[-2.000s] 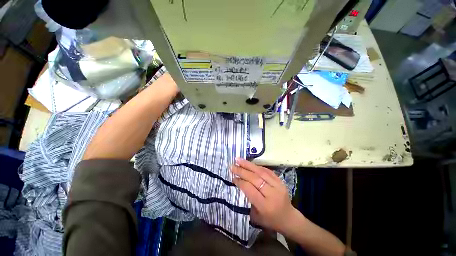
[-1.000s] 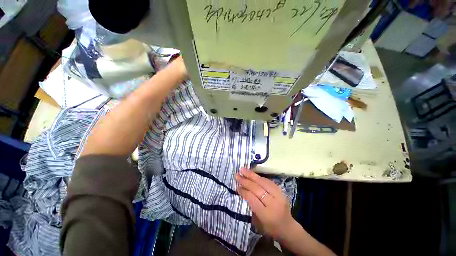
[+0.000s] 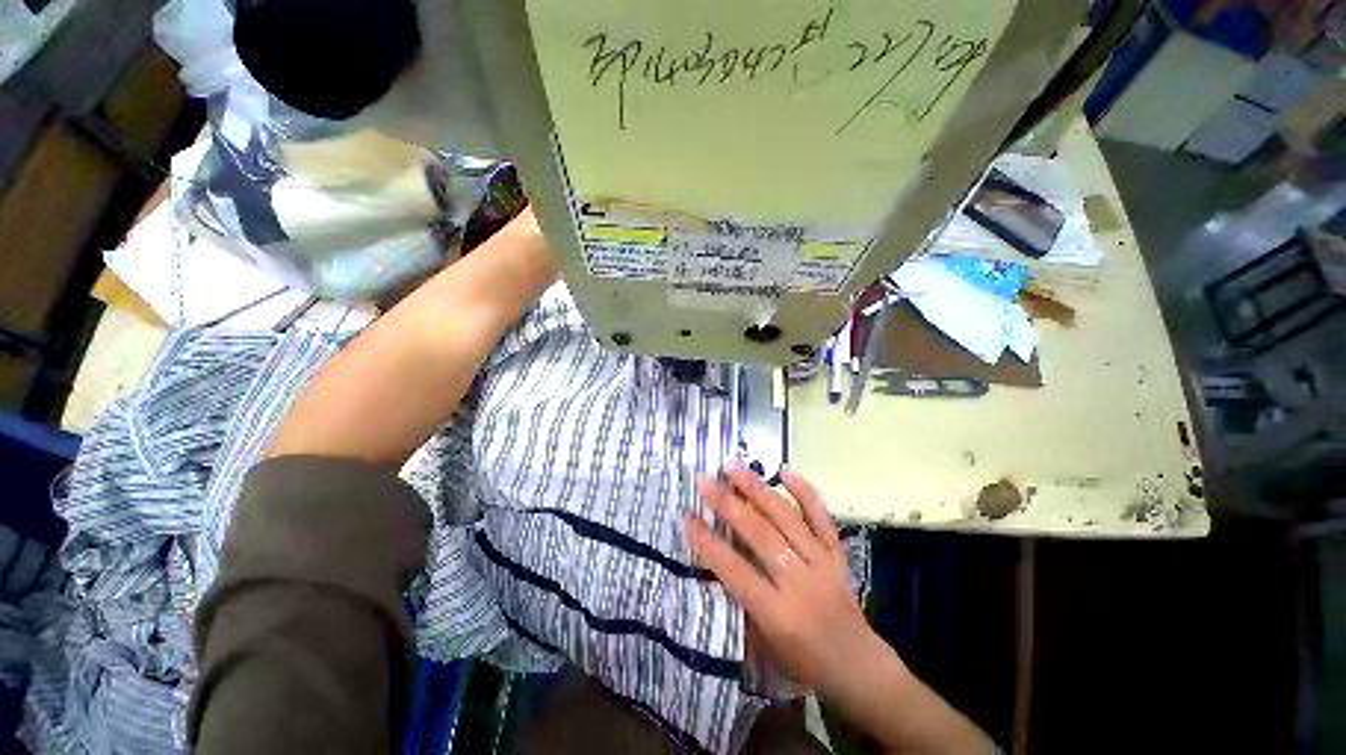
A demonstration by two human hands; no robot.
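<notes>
A striped garment piece (image 3: 591,443) with dark bands lies under the sewing machine head (image 3: 738,192) and hangs over the table's front edge into the lap. My right hand (image 3: 775,568) lies on the cloth's right edge just in front of the needle plate (image 3: 763,421), fingers spread, palm down. My left forearm reaches behind the machine head; the left hand itself is hidden there. The presser foot area is small and dark, with the cloth under it.
Metal thread snips (image 3: 927,385), pens (image 3: 839,362), a blue packet (image 3: 986,276), paper slips and a phone (image 3: 1014,211) lie on the table at right. A clear plastic bag (image 3: 354,214) and more striped cloth (image 3: 192,428) are at left. A black handwheel (image 3: 328,52) is upper left.
My right hand's fingers have spread and moved slightly up toward the needle plate. The left arm stays behind the machine head. The view has shifted a little.
</notes>
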